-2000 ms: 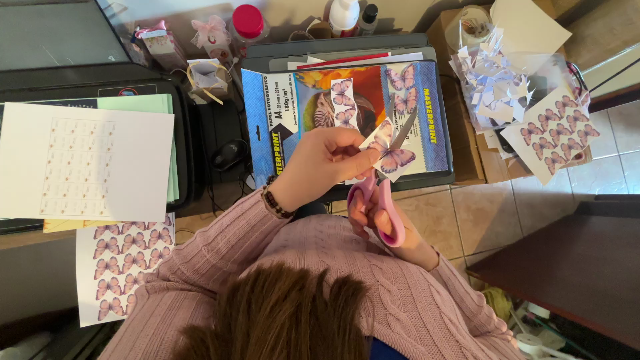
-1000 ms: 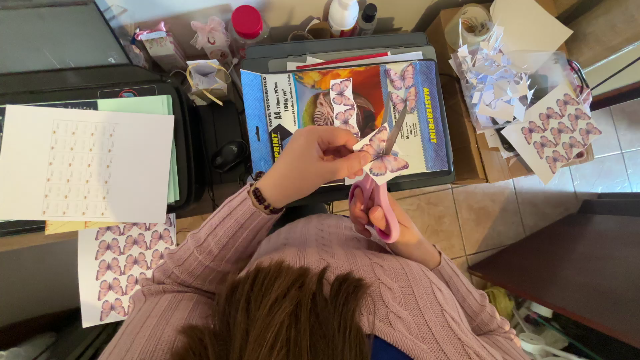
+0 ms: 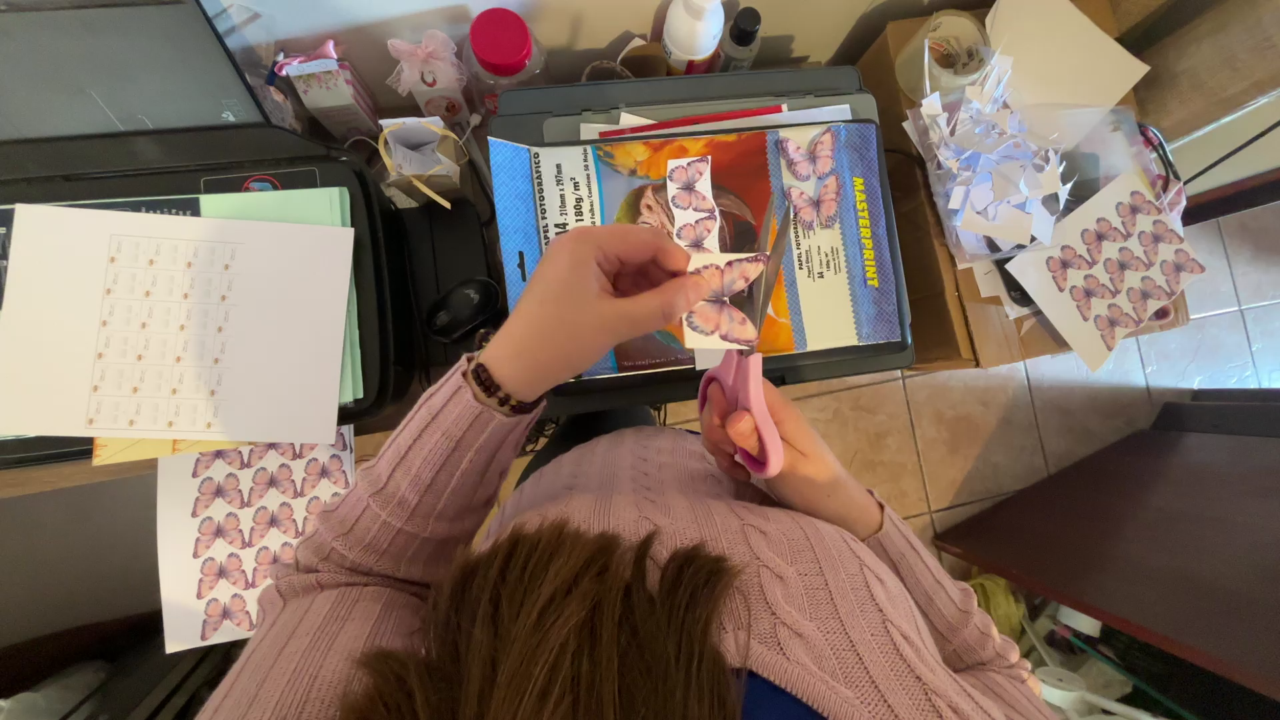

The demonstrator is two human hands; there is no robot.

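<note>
My left hand (image 3: 610, 300) pinches a small paper piece printed with a pink butterfly (image 3: 724, 305) between thumb and fingers. My right hand (image 3: 765, 430) is closed around the pink handles of a pair of scissors (image 3: 745, 400), whose metal blades point up along the right edge of that piece. Behind them lies a photo paper pack (image 3: 867, 225), blue-edged and printed. On the pack rest a paper strip with butterflies (image 3: 690, 190) and cut-out butterflies (image 3: 812, 205) at its right part.
At right, a clear bag of white paper scraps (image 3: 1000, 180) lies beside a butterfly sheet (image 3: 1110, 270). At left are a printed white sheet (image 3: 290, 320), another butterfly sheet (image 3: 185, 600) and a black mouse (image 3: 465, 308). A red-lidded jar (image 3: 500, 45) and a white bottle (image 3: 692, 35) stand behind the pack.
The butterfly piece has turned in my left hand, and the scissors have swung more upright, their blades now along its right edge instead of slanting across it.
</note>
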